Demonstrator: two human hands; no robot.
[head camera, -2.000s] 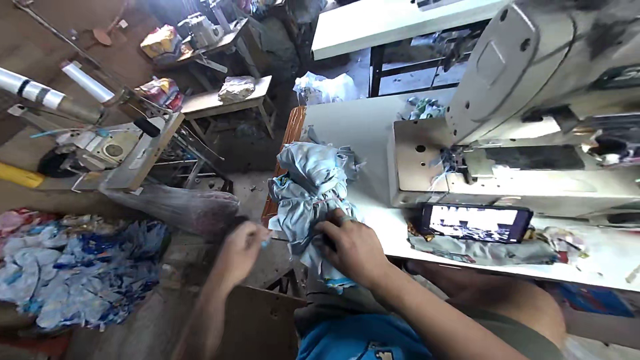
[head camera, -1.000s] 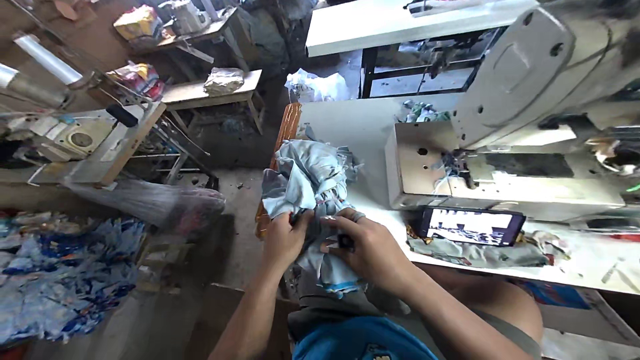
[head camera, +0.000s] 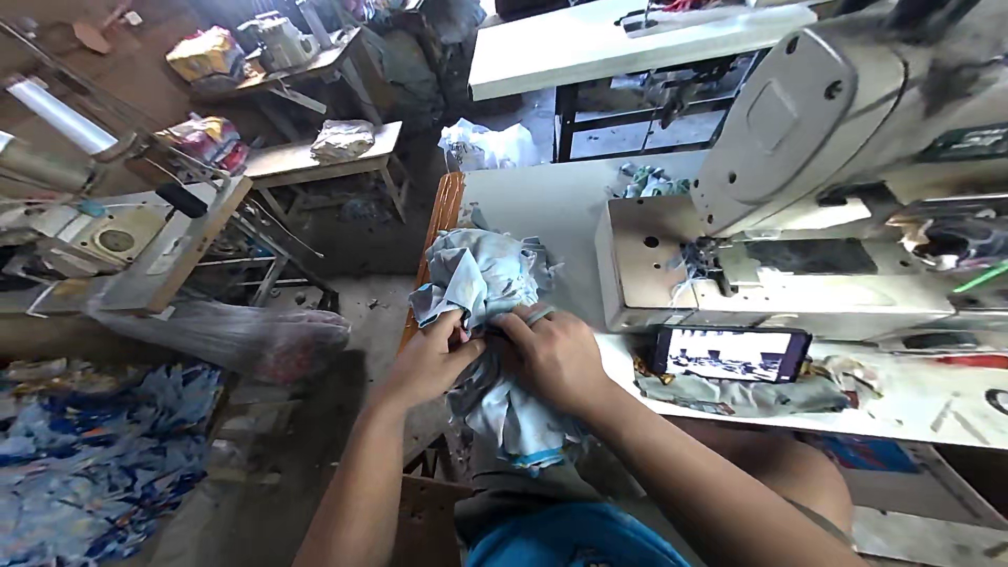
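A bunched heap of pale blue-grey fabric lies over the left end of the white sewing table and hangs past its front edge. My left hand pinches a piece of the cloth at the heap's lower left. Beside it, my right hand, with a ring on one finger, grips the bunched cloth; its fingertips are partly hidden in the folds. To the right stands an industrial sewing machine. A smartphone with a lit screen leans in front of the machine's bed, on folded grey-green cloth.
Small green-white scraps lie behind the machine bed. At the left are another sewing machine, a clear plastic bag and a large pile of blue cloth pieces. A white plastic bag sits beyond the table.
My left hand, apart from the cloth at the left two seconds ago, has moved right onto the heap beside my right hand. A fabric flap stands raised at the heap's left side.
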